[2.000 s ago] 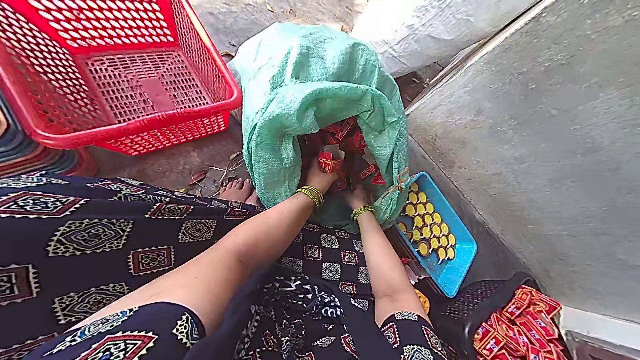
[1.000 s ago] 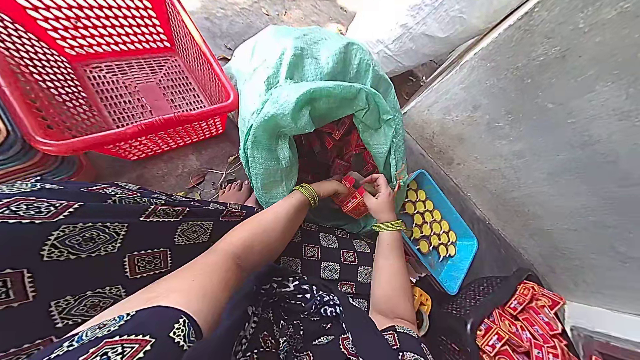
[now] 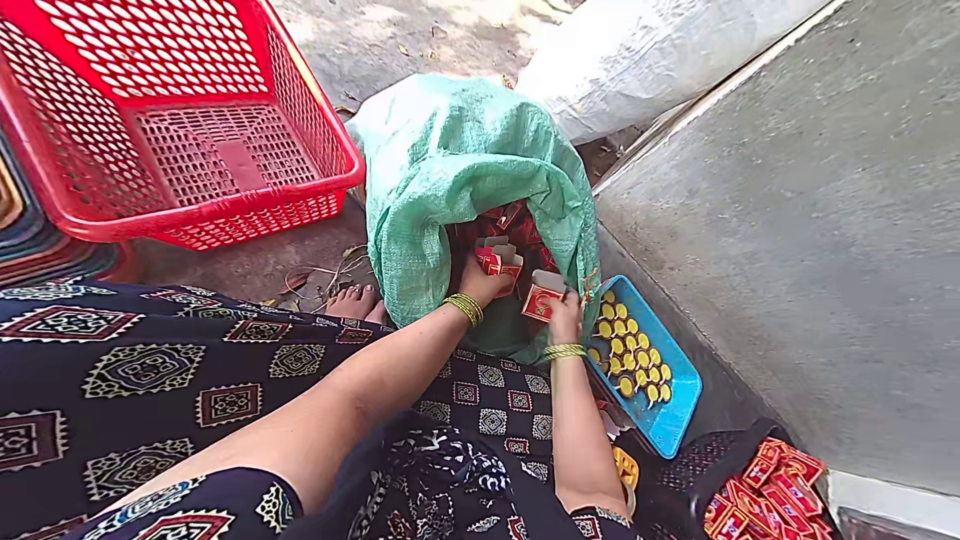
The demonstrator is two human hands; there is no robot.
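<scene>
A green woven sack [image 3: 465,127] stands with its mouth toward me, and many small red cardboard boxes [image 3: 512,217] lie inside it. At the left of the sack's mouth, my left hand [image 3: 482,281] grips small red boxes [image 3: 501,262] with raised grey flaps. My right hand [image 3: 566,315] holds another red box [image 3: 541,296], its grey flap up, at the right of the mouth. The two hands are apart. Beside my right wrist lies a blue plastic tray [image 3: 679,397] with several round yellow-topped pieces [image 3: 630,349].
A red perforated plastic basket [image 3: 349,176] sits at upper left, above a stack of coloured rims [image 3: 45,247]. A black basket [image 3: 694,465] with red packets [image 3: 772,495] is at lower right. A grey wall [image 3: 787,210] rises at right; a white sack [image 3: 645,60] lies behind the green one.
My hands were together on a red box at the sack's mouth a second ago. Now they are apart, each with red boxes, the left one further into the mouth.
</scene>
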